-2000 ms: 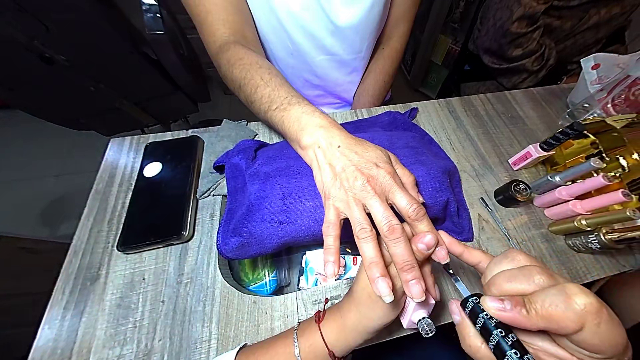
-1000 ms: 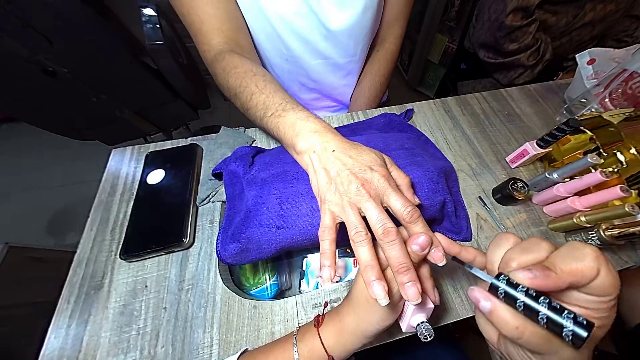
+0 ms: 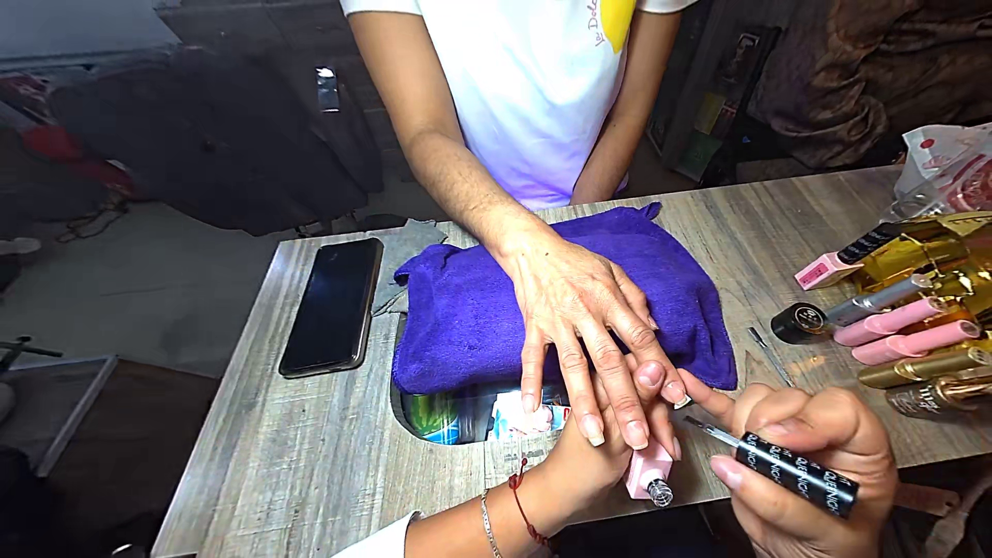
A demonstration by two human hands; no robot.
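Note:
Across from me a person's hand (image 3: 577, 298) lies palm down over a folded purple towel (image 3: 465, 333), fingers spread. From below, my left hand (image 3: 597, 457) holds that hand's index finger, with my thumb on it, and also holds a pink nail polish bottle (image 3: 649, 469) whose threaded neck is uncapped. My right hand (image 3: 821, 457) grips the black cap of a polish brush (image 3: 798, 473). Its bristle tip is just right of and below the held finger's nail, apart from it. My right little finger reaches to the person's fingertip.
A smartphone (image 3: 332, 306) and a grey cloth (image 3: 404, 252) lie left of the towel. An opening in the table below the towel shows a green and blue item (image 3: 434, 417). At right are a metal tool (image 3: 769, 355), a round black cap (image 3: 800, 322), several pink tubes (image 3: 891, 322) and a plastic bag (image 3: 945, 167).
The brush in my right hand has moved off the person's nail, where it was two seconds ago. My left hand keeps its hold. The view has tilted up somewhat.

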